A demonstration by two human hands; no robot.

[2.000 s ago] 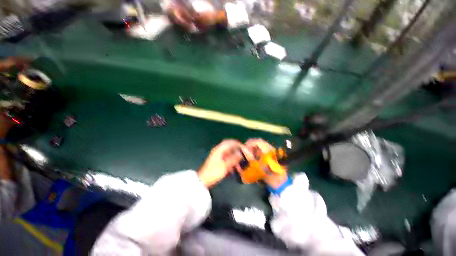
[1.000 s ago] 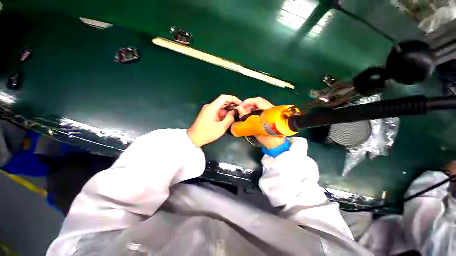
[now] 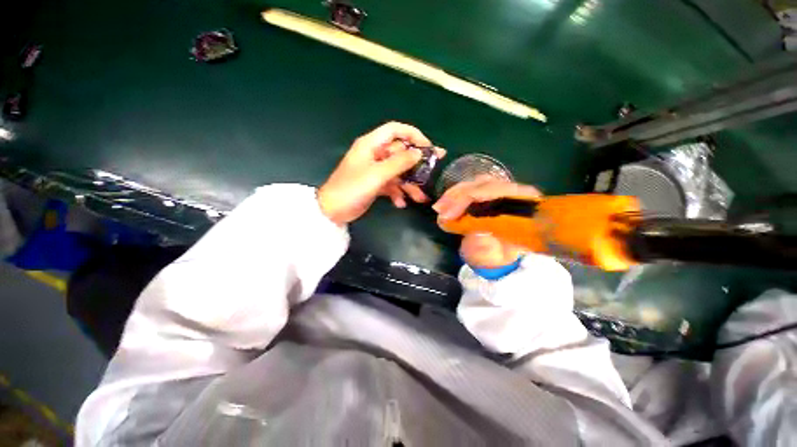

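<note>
My left hand (image 3: pixel 371 172) holds a small dark device unit (image 3: pixel 421 166) between its fingertips, above the green surface. My right hand (image 3: pixel 485 218), with a blue wristband, is closed around an orange electric screwdriver (image 3: pixel 568 225) that lies nearly level, its black cable sleeve running off right. The screwdriver's tip is hidden by the hand. A round grey mesh dish (image 3: pixel 473 168) shows just beyond my right fingers, close to the device unit.
A pale yellow strip (image 3: pixel 406 65) lies across the green surface (image 3: pixel 218 131). Dark units lie beyond (image 3: pixel 214 45) and at far left. A second mesh dish (image 3: pixel 649 189) with clear plastic (image 3: pixel 703 179) and a metal rail (image 3: pixel 699 109) are at right. Another person's sleeve (image 3: pixel 758 362) is at lower right.
My hands have moved apart; the right hand and screwdriver shifted right, and the screwdriver lies more level. The near mesh dish now shows. The view has shifted, moving the strip up.
</note>
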